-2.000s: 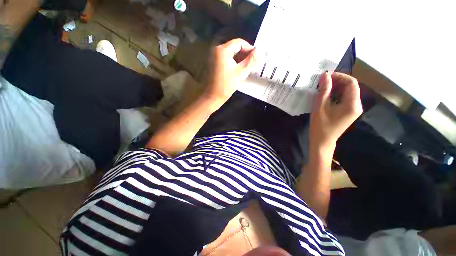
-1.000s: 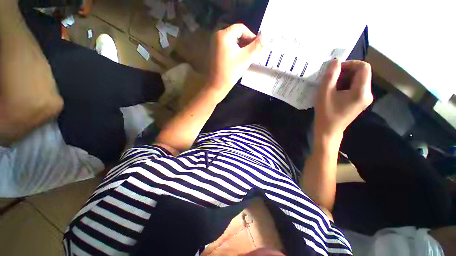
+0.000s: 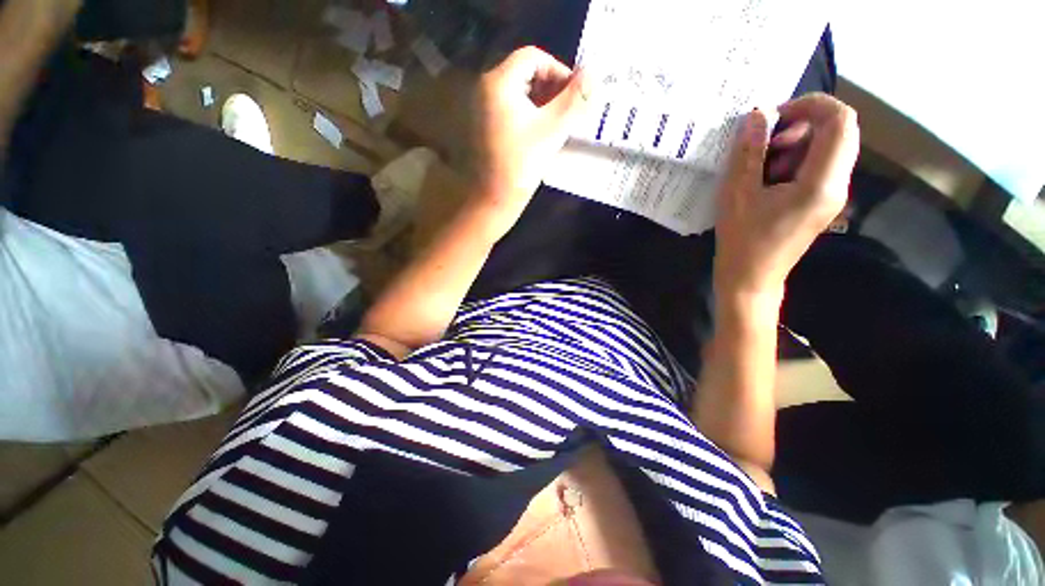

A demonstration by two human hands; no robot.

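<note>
A white printed leaflet [image 3: 676, 74] with small grey text and a row of dark bars lies over my lap at the top centre. A crease or bend crosses it just below the bars. My left hand [image 3: 527, 126] pinches its left edge between thumb and finger. My right hand [image 3: 791, 189] pinches its right edge, with the fingers curled. A dark flat board corner [image 3: 820, 69] shows behind the leaflet at the right. Whether more sheets lie beneath the leaflet, I cannot tell.
The bright white table [image 3: 951, 80] runs along the upper right. A seated person in dark trousers [image 3: 172, 218] is at the left, and dark-clothed legs [image 3: 917, 378] are at the right. Paper scraps [image 3: 372, 80] litter the tiled floor at the upper left.
Both hands have shifted slightly upward in view with the leaflet. More of the sheet's printed text now shows above the bars. The person's arm at the left has moved back toward the upper left corner.
</note>
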